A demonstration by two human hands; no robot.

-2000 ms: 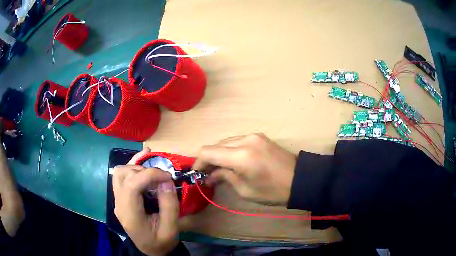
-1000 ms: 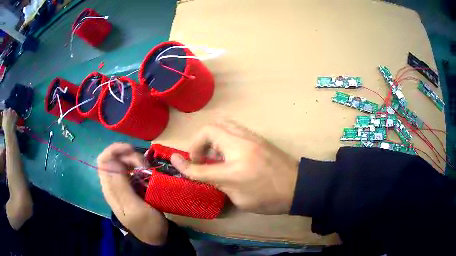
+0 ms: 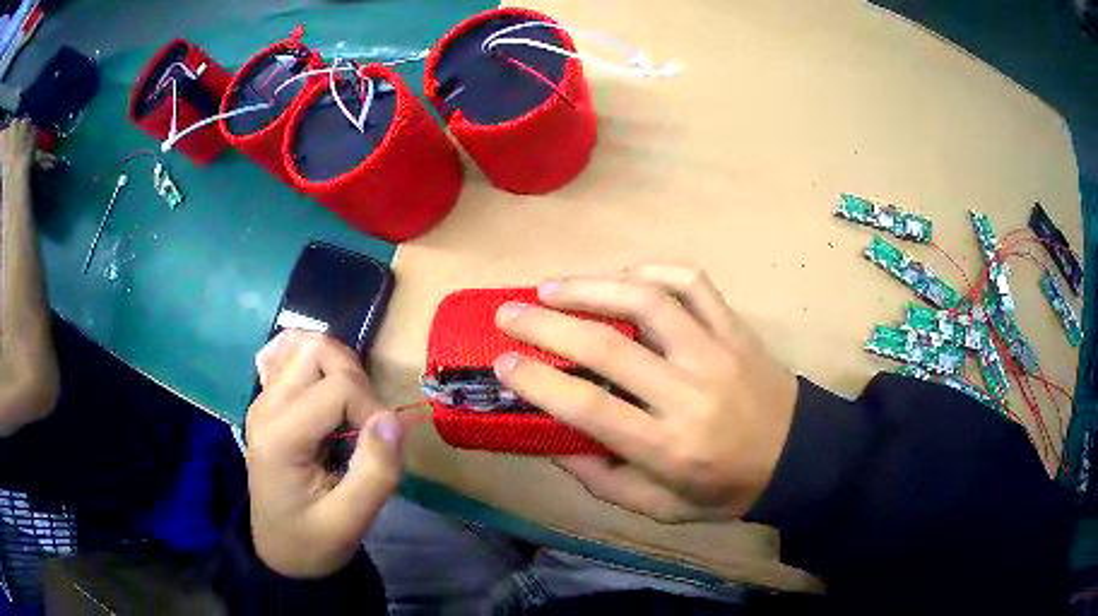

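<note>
A red fabric-covered speaker housing (image 3: 470, 323) lies on its side on the cardboard work board (image 3: 747, 108). A dark slot with silvery parts in it runs along its side. My right hand (image 3: 656, 385) holds the housing from above, fingers across the slot. A thin red wire (image 3: 413, 410) comes from the housing's left end. My left hand (image 3: 319, 445), left of the housing, pinches this wire between thumb and fingers. What lies in the slot under my right fingers is hidden.
Several red housings (image 3: 391, 169) with white leads stand at the upper left. A black phone (image 3: 337, 289) lies behind my left hand. Green circuit boards (image 3: 915, 271) with red wires are piled at right. A thin stick (image 3: 106, 223) lies at left. Another person's arm (image 3: 22, 277) is at the left edge.
The housing has turned slot-up and my right hand has spread over it. My left hand has left the housing's end and holds the red wire. The view has shifted, showing the phone.
</note>
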